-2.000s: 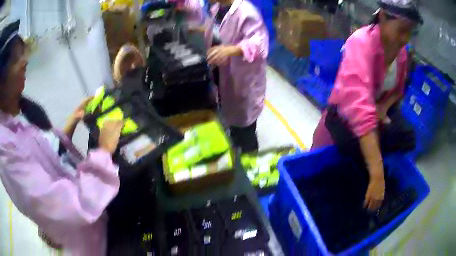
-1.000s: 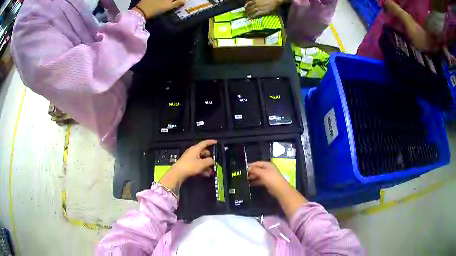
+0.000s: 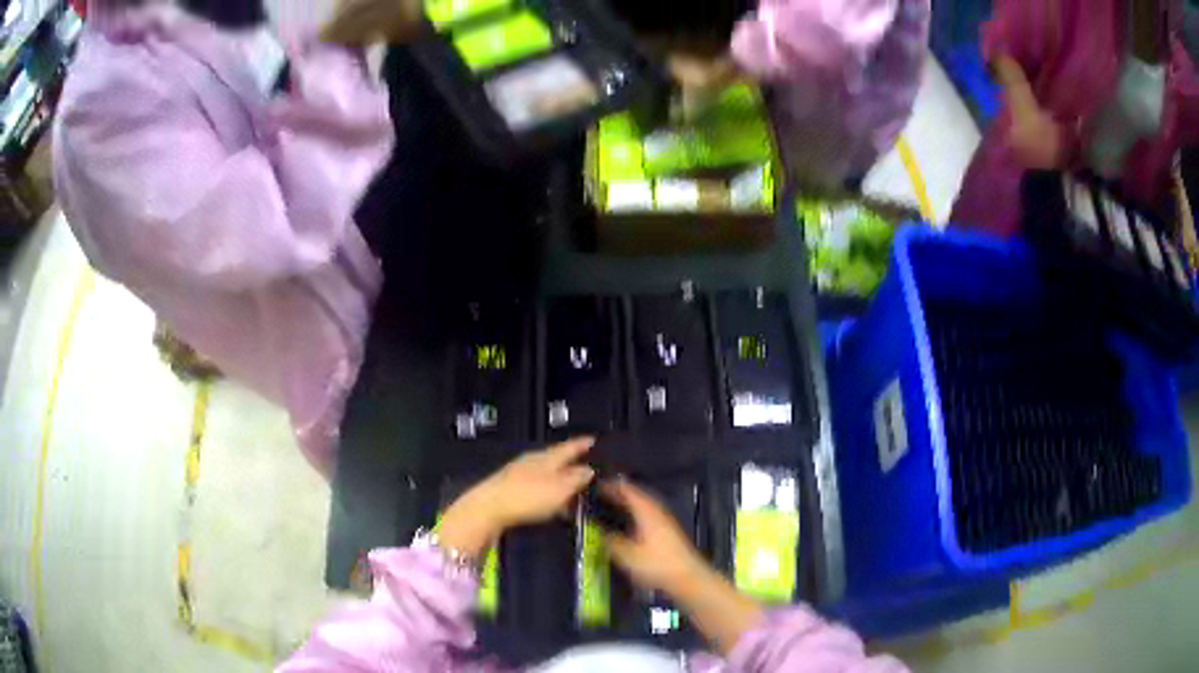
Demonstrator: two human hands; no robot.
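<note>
Four smartphones [image 3: 668, 375] lie face up in the far black tray [image 3: 631, 454], with small yellow-green or white logos. In the near tray, a smartphone back with a green piece [image 3: 767, 542] shows at the right. Another green piece [image 3: 594, 573] shows as a narrow strip in the middle, and part of one lies near my left wrist. My right hand [image 3: 644, 533] has its fingers closed on the dark top end of the middle phone, blurred. My left hand [image 3: 523, 492] is over the tray with fingers extended, holding nothing visible.
An open carton of green pieces [image 3: 684, 164] stands beyond the trays. A second box of green pieces [image 3: 848, 250] is beside the bench. A blue crate [image 3: 857, 454] with black ribbed rows stands at the right. People in pink hold trays at the upper left and right.
My left hand has left the upright phone and moved right. My right hand has moved left and down to the middle phone. The person at the left has tilted a tray beside the carton.
</note>
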